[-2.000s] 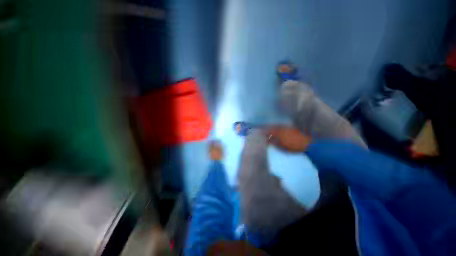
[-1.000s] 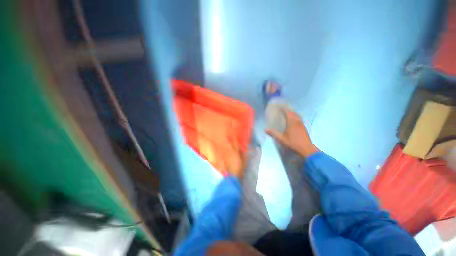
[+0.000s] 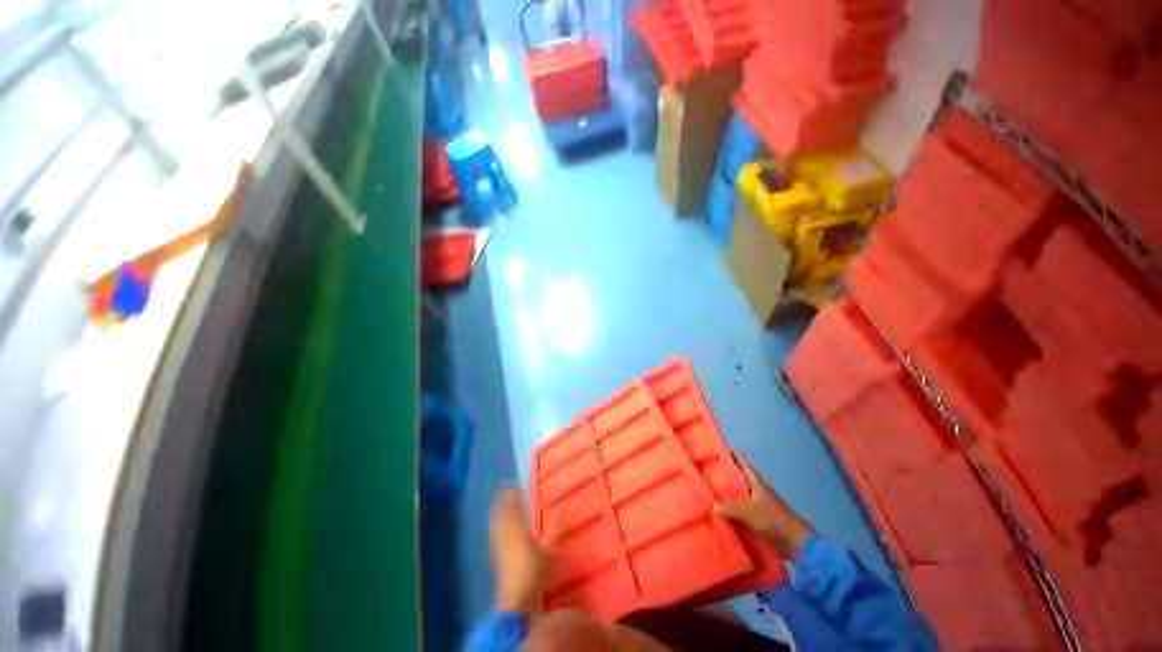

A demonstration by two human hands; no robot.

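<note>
A red plastic tray [image 3: 624, 490] with a ribbed grid on its face is held tilted in front of me at the lower middle. A second red tray [image 3: 695, 427] shows behind its right edge. My right hand [image 3: 768, 512] grips the right edge, with fingers over the rim. My left hand [image 3: 516, 554] is at the left edge, blurred, and seems to hold that side. Both arms have blue sleeves.
A bench with a green lower panel [image 3: 363, 420] runs along the left. Stacked red trays [image 3: 930, 382] on a wire rack stand at the right. Ahead are yellow crates [image 3: 828, 204], a carton [image 3: 692, 140], a blue stool [image 3: 478, 172] and a cart [image 3: 586, 130] with red crates.
The view has lifted from the floor to the aisle. The red trays are now held up between both hands; my right hand, away from the tray earlier, now grips its edge.
</note>
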